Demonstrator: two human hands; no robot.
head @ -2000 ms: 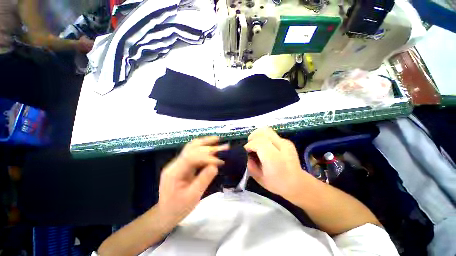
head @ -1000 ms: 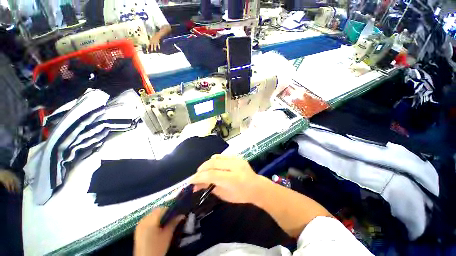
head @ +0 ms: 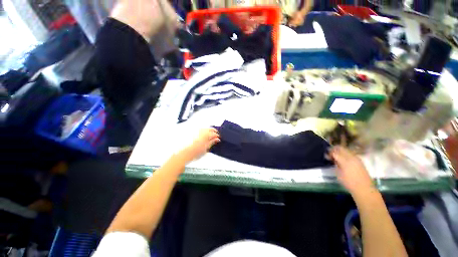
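Note:
A stack of black curved collar pieces (head: pixel 273 149) lies flat on the white table in front of the sewing machine. My left hand (head: pixel 205 142) is at the stack's left end, fingers on its edge. My right hand (head: pixel 344 161) is at the stack's right end, fingertips at its tip. Both hands are somewhat blurred. No tweezers or other tool can be made out in either hand. Grey-white pieces with black bands (head: pixel 221 93) lie in a fanned heap at the back left of the table.
The cream sewing machine (head: pixel 306 100) stands behind the stack, with a black phone (head: pixel 423 75) on it. A clear plastic bag (head: pixel 404 159) lies at right. A red basket (head: pixel 275 42) stands behind the heap. A blue crate (head: pixel 83 123) is at far left. A person stands at back left.
Both hands have moved from above the lap to the two ends of the black stack. The small dark piece they held no longer shows separately. The view has swung left.

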